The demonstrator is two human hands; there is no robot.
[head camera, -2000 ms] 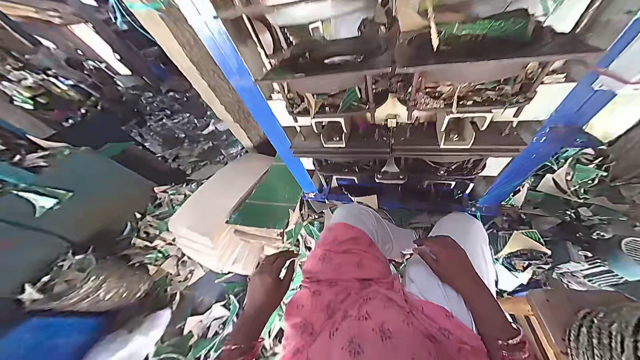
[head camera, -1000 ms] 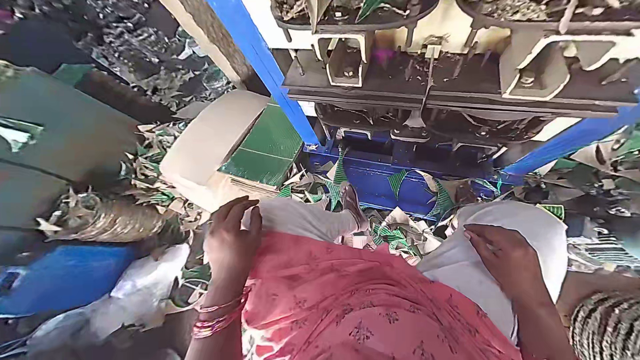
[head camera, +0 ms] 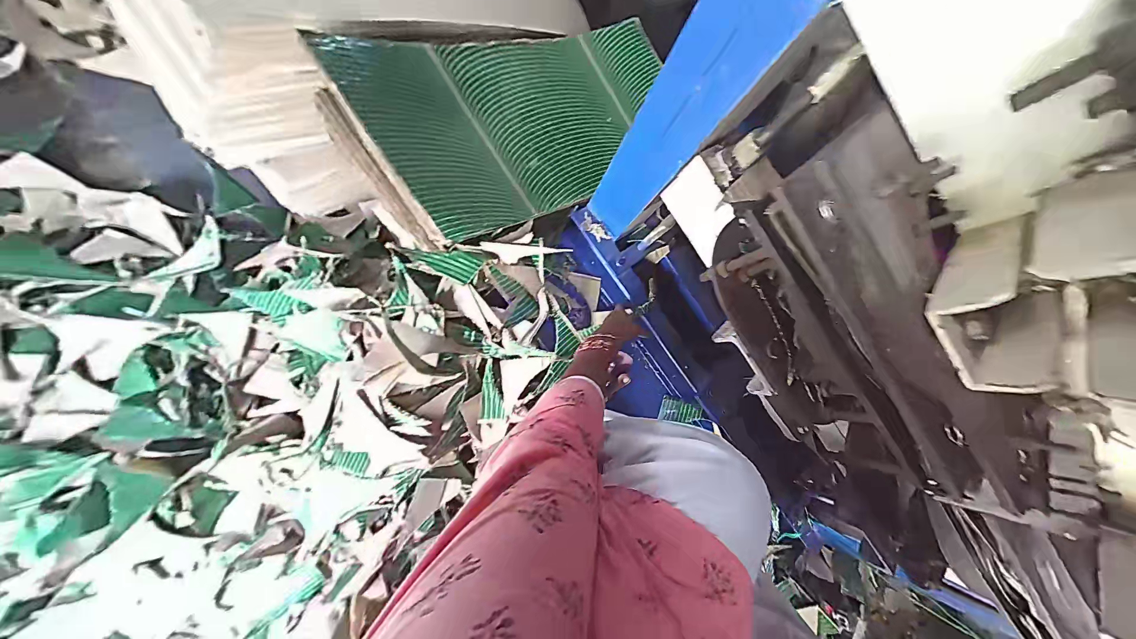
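Observation:
What appears to be my left hand (head camera: 626, 324) reaches down past my knee, with bangles at the wrist. It is small and blurred beside the base of a blue metal frame (head camera: 657, 355); whether it holds anything cannot be told. Bare toes or fingers show just below it. Green and off-white sheet scraps (head camera: 497, 311) lie close to its left. Above it stands a stack of cut sheets, the top one green with fine curved lines (head camera: 497, 115). My right hand is out of view.
A blue upright post (head camera: 701, 98) rises beside the stack. Dark metal machine parts (head camera: 852, 293) fill the right side. Loose scraps (head camera: 222, 399) cover the floor at left. A pale stack of material (head camera: 231, 98) stands at the upper left.
Both hands were near my knees one second ago; now one reaches low by the blue frame and the other has left view. The view has turned strongly down and to the left.

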